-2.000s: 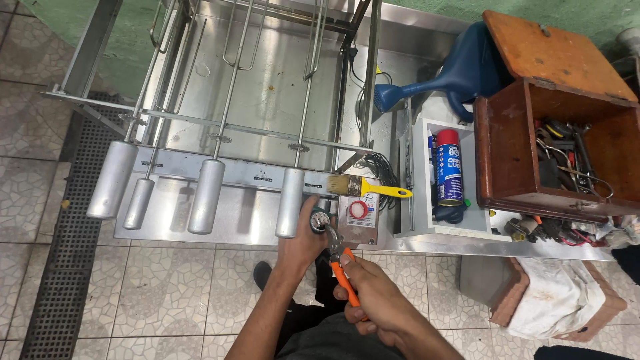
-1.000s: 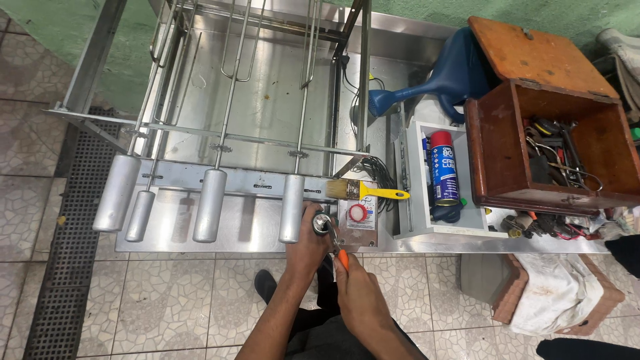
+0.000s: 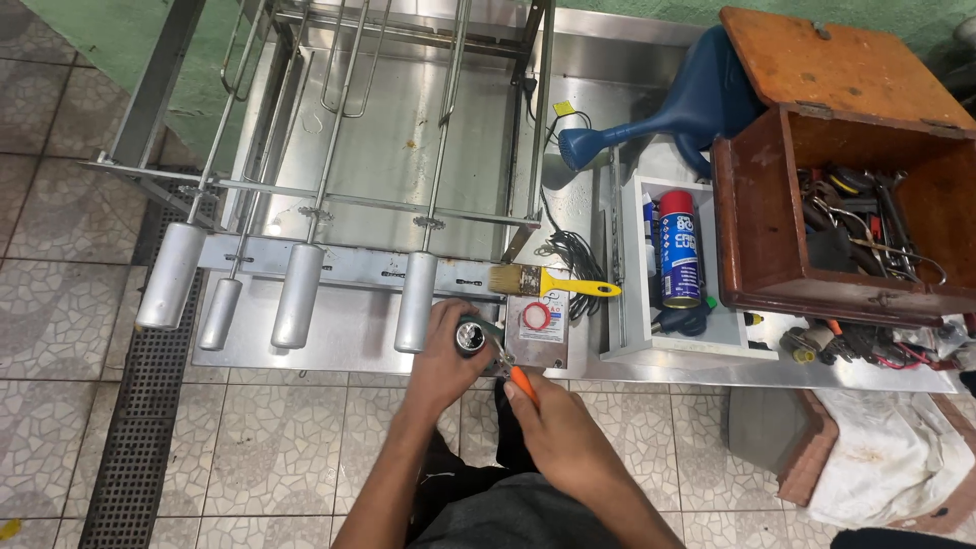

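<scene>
My left hand [image 3: 446,354] grips a small dark cylindrical part [image 3: 470,337] with a round, shiny metal opening facing up. My right hand [image 3: 560,427] is closed around pliers with orange handles [image 3: 524,385]; their metal jaws reach the right side of the cylindrical part, though their exact contact is hard to see. Just beyond my hands, a paintbrush with a yellow handle [image 3: 583,287] lies across the metal edge, and a red ring-shaped cap or tape roll [image 3: 536,316] rests on a labelled metal box [image 3: 560,349].
To the left stands a metal rotisserie frame [image 3: 366,200] holding skewers with silver handles [image 3: 297,297]. At right are a blue watering can [image 3: 705,91], a grey drawer [image 3: 686,347] with a spray lubricant can [image 3: 679,252], and a wooden toolbox [image 3: 762,213] of tools. A dark cable [image 3: 576,263] lies coiled behind the brush.
Since two seconds ago, the pliers have swung upward and left around the cylindrical part, and my right hand has shifted with them. My left hand still holds the part.
</scene>
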